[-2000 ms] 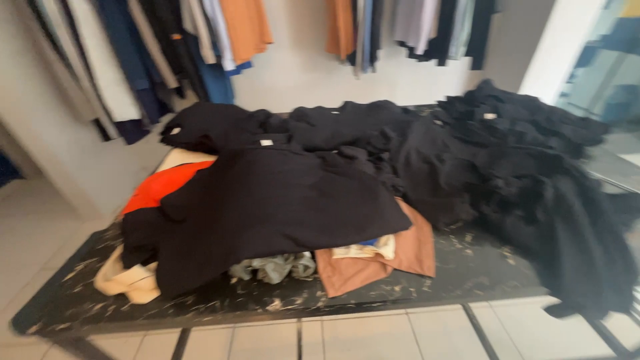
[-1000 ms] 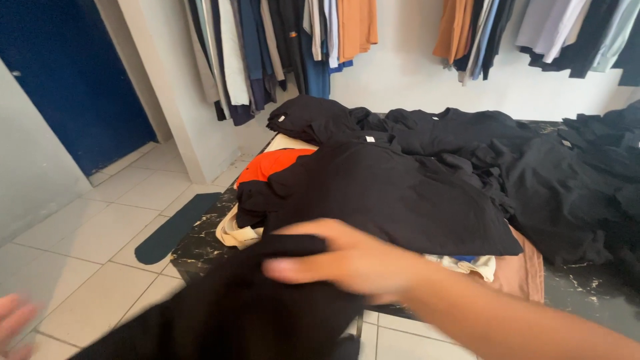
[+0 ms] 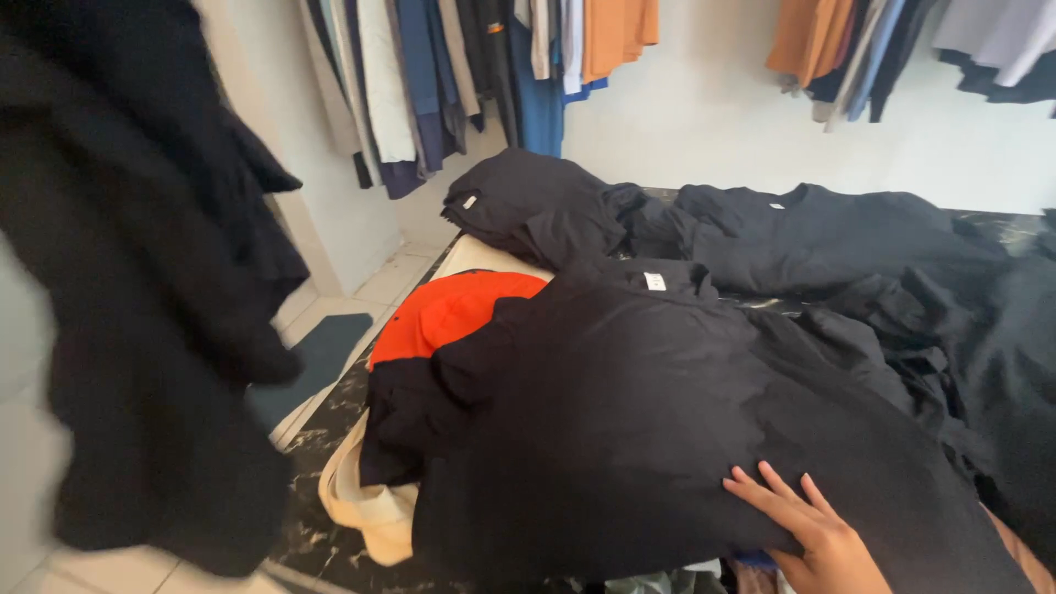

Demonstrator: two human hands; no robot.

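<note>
My right hand [image 3: 813,528] rests with spread fingers on the lower edge of a black T-shirt [image 3: 627,396], which lies over a pile of garments with its neck label facing up. Left of it, an orange-red garment [image 3: 454,309] and a cream fabric piece [image 3: 371,503] stick out from under the shirt. A blurred dark garment [image 3: 157,313] hangs in the air along the left side. My left hand is not visible, so what holds that garment cannot be seen.
More black shirts [image 3: 808,231] lie across the black marble-patterned table [image 3: 330,470]. Clothes hang along the wall behind, including orange ones [image 3: 619,37]. A dark mat [image 3: 322,359] lies on the tiled floor [image 3: 107,569] beyond the table's left edge.
The dark garment, low in front of my right hand a second ago, now hangs raised at the left. My right hand has come off it and lies on the shirt pile.
</note>
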